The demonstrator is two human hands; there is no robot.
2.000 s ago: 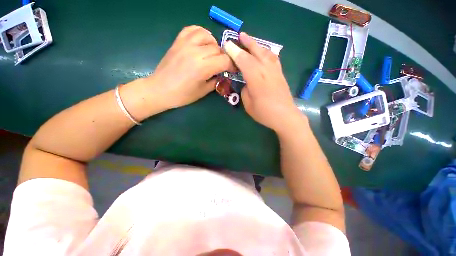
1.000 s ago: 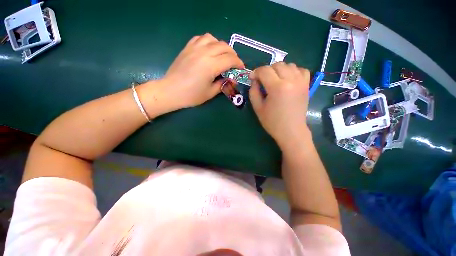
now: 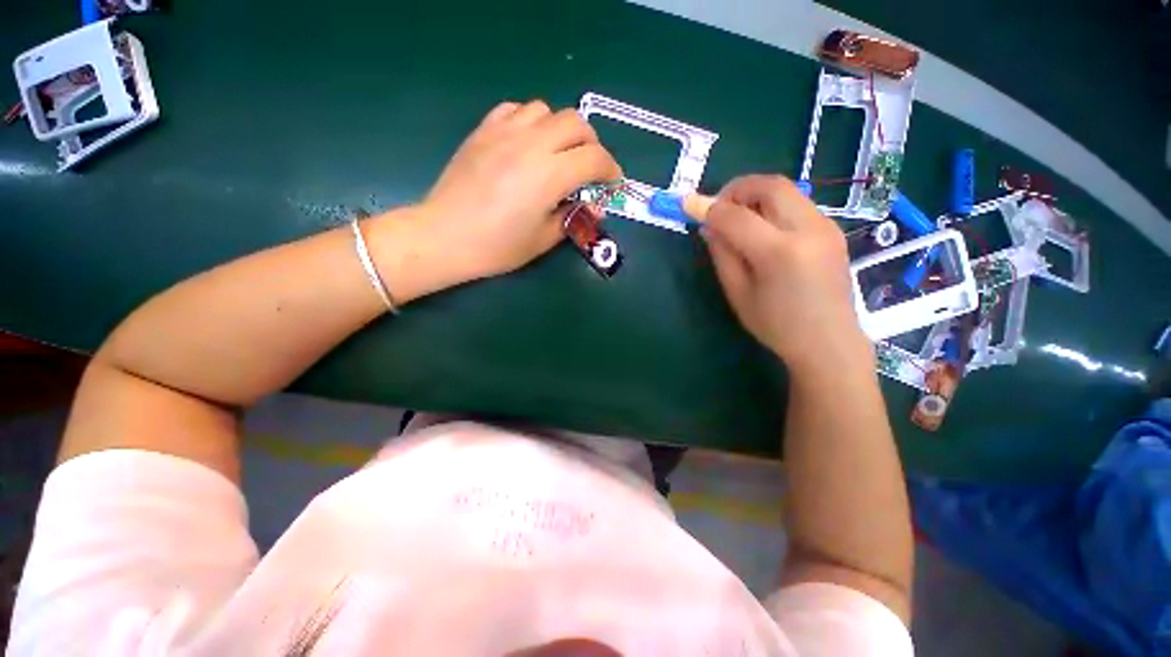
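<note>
A white housing frame point(image 3: 695, 163) lies on the dark green surface in front of me. My left hand point(image 3: 520, 193) grips its left side, with the fingertips at the green circuit board point(image 3: 614, 199). A blue battery point(image 3: 667, 207) lies along the frame's near edge. My right hand point(image 3: 781, 263) has its fingertips at the battery's right end; whether they grip it or press on it is hard to tell. A copper-brown module point(image 3: 587, 234) with a round white ring hangs out below my left fingers.
To the right lies a frame point(image 3: 826, 135) with a copper-brown module point(image 3: 871, 54) at its top. Nearer right is a pile of part-built units under a white cover point(image 3: 914, 285). Another unit point(image 3: 77, 84) lies far left. Blue clothing point(image 3: 1104, 539) of a person shows lower right.
The blue battery, loose beyond the frame two seconds ago, now lies along the frame's near edge. My right hand has moved right, uncovering more of the frame. The surrounding units have shifted slightly in view.
</note>
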